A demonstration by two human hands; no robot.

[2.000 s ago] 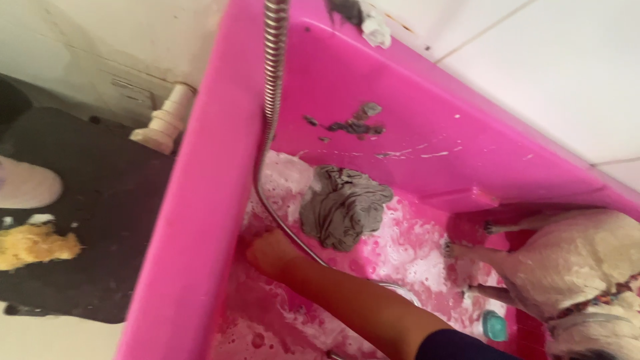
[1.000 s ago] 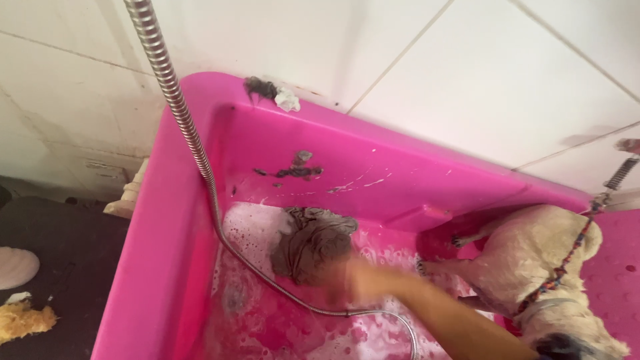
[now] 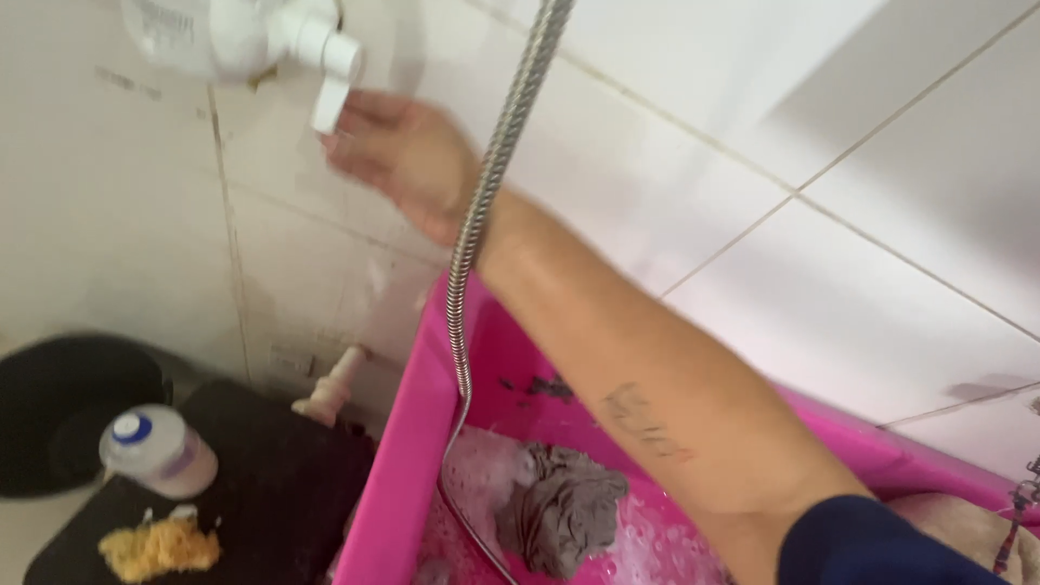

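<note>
My right hand (image 3: 406, 158), blurred, reaches up to the wall with its fingers spread, the fingertips at the lever (image 3: 331, 104) of a white plastic water fixture (image 3: 268, 36). A ribbed metal shower hose (image 3: 479, 203) passes in front of the wrist and drops into a pink tub (image 3: 402, 455). Inside the tub, a wrinkled grey cloth (image 3: 569, 508) lies bunched in foamy water below my forearm. At the lower right, part of a light-coated dog (image 3: 951, 528) shows beside a patterned leash (image 3: 1011, 520). My left hand is out of view.
Left of the tub, a dark platform (image 3: 268, 471) bears a clear plastic bottle (image 3: 166, 455) with a blue and white cap and a yellow fibrous sponge (image 3: 158, 548). Behind it is a black basin (image 3: 73, 414). A pale pipe fitting (image 3: 331, 386) projects from the tiled wall.
My right hand has left the grey cloth in the tub and moved up to the wall fixture. The view has shifted toward the fixture.
</note>
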